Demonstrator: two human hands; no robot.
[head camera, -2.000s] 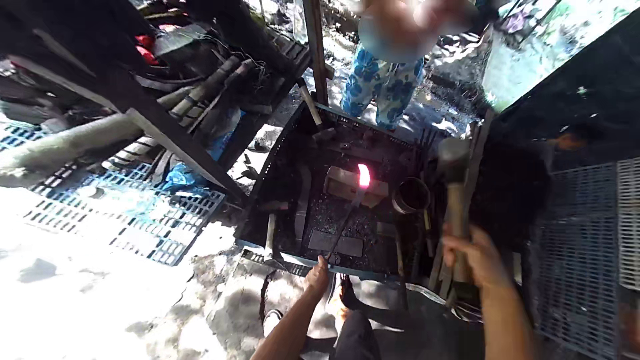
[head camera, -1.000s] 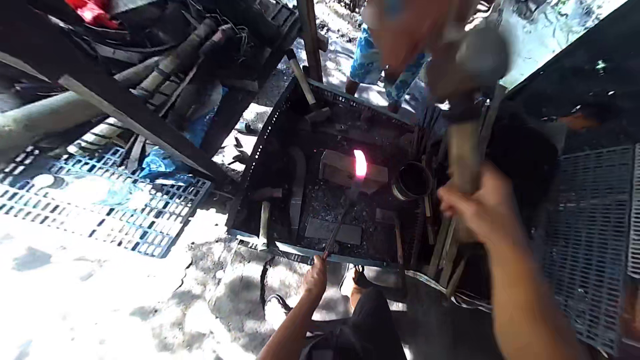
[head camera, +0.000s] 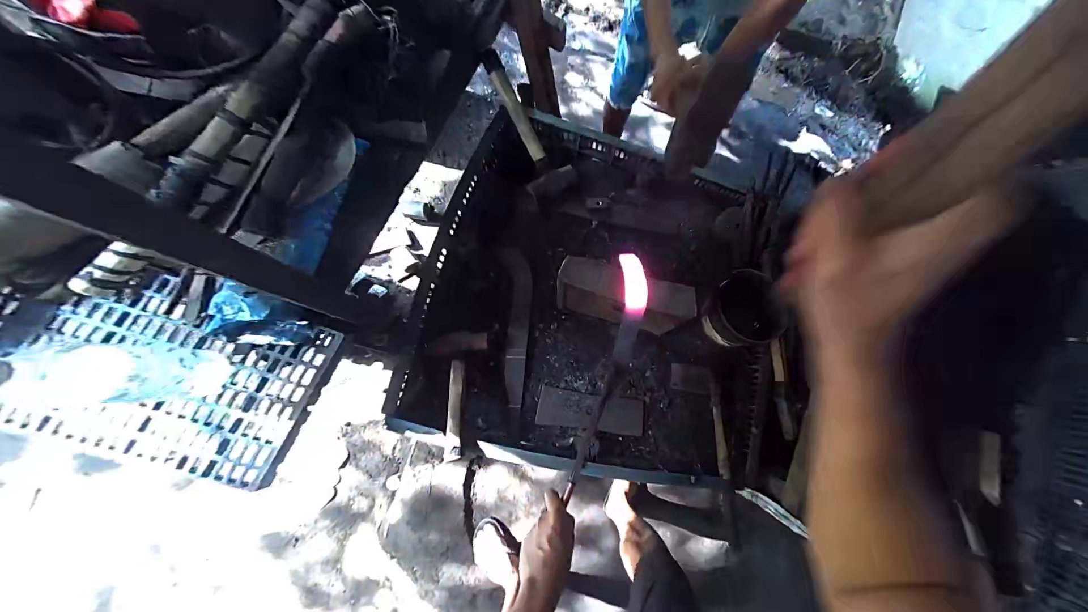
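Low in the view, my left hand (head camera: 546, 544) grips the end of a dark metal rod (head camera: 588, 433), whose far part is a glowing, curved hot metal blade (head camera: 633, 285) over a block in the crate. My right hand (head camera: 867, 263), blurred, is raised at the right around the wooden handle (head camera: 977, 127) of a hammer; the head is out of view. Across the crate, another person's hands (head camera: 676, 85) hold a blurred tool (head camera: 693, 140), likely a hammer, lowered at the crate's far side.
A black plastic crate (head camera: 561, 459) holds several hammers (head camera: 455, 399), a metal can (head camera: 744, 308) and flat blocks (head camera: 589, 410). Left are a dark wooden frame (head camera: 170, 246) with pipes and a plastic grate (head camera: 280, 408). My feet (head camera: 629, 527) are by the crate's near edge.
My right hand has risen with the hammer, whose head showed in the earlier frames. The other person's tool has come down at the crate's far side. My left hand still holds the rod.
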